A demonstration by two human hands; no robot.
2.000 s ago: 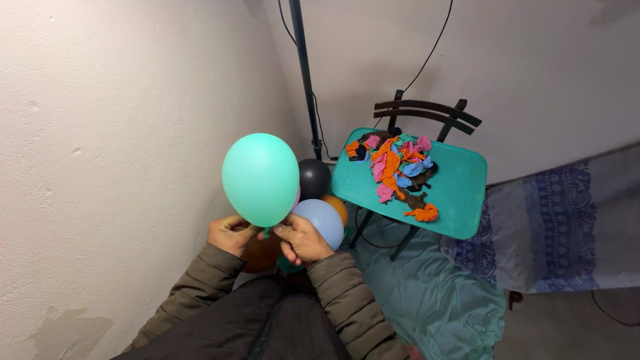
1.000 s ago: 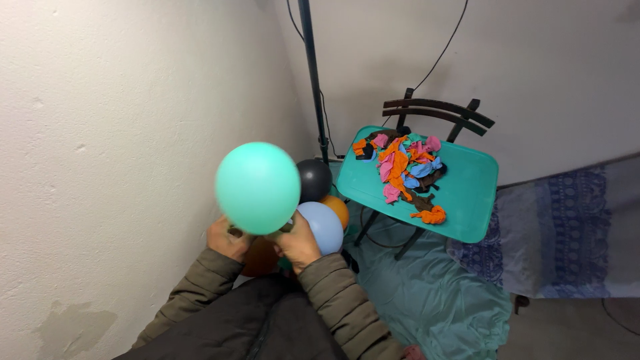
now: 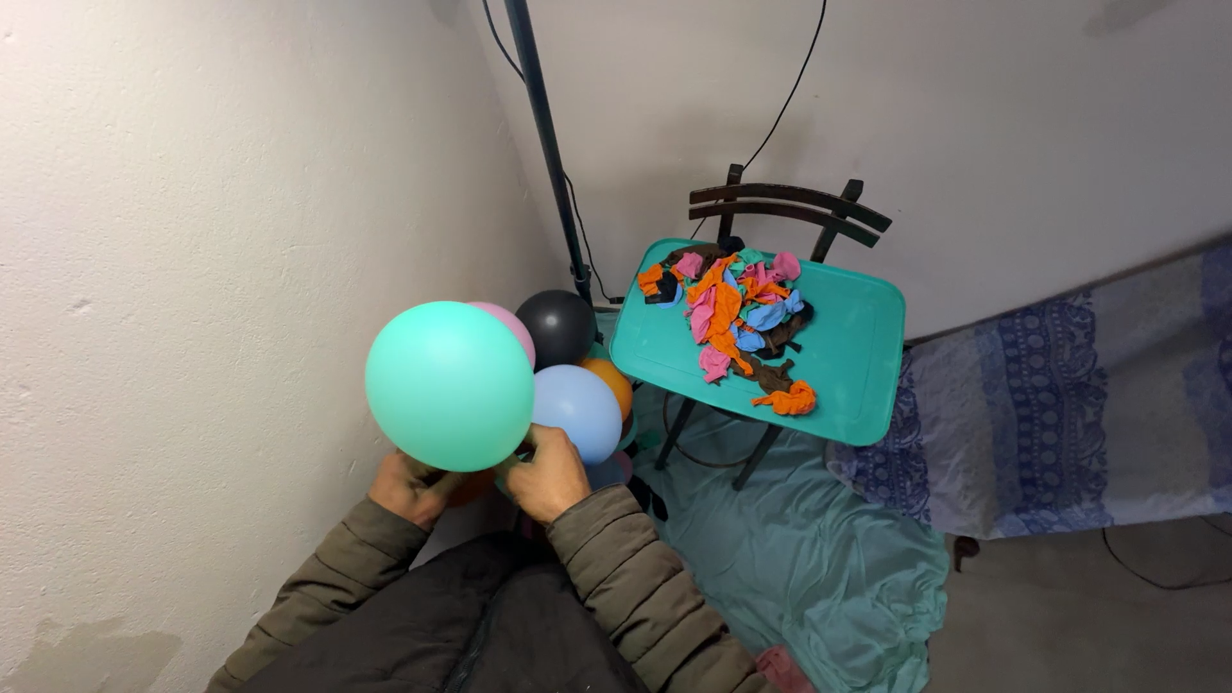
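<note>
An inflated mint-green balloon [image 3: 449, 385] stands in front of me, above both hands. My left hand [image 3: 412, 489] is at its underside, fingers bent in; the balloon hides the fingertips and the neck. Close by on the right, my right hand [image 3: 549, 474] has its thumb and forefinger pinched near the balloon's lower edge. Just beyond the right hand is an inflated light blue balloon [image 3: 577, 414], with black [image 3: 556, 328], orange [image 3: 610, 387] and pink [image 3: 510, 327] ones around it. Uninflated balloons [image 3: 717, 308] of several colours lie heaped on a teal tray [image 3: 857, 337].
The tray rests on a dark chair [image 3: 789, 205] against the back wall. A dark pole [image 3: 549, 135] rises in the corner beside a thin cable. Light green cloth [image 3: 818, 549] covers floor below the chair; a blue patterned cloth [image 3: 1049, 414] hangs at the right. A wall borders my left side.
The mint-green balloon has tilted, hiding its neck, which showed between my hands two seconds ago. Both hands have stayed close together beneath it.
</note>
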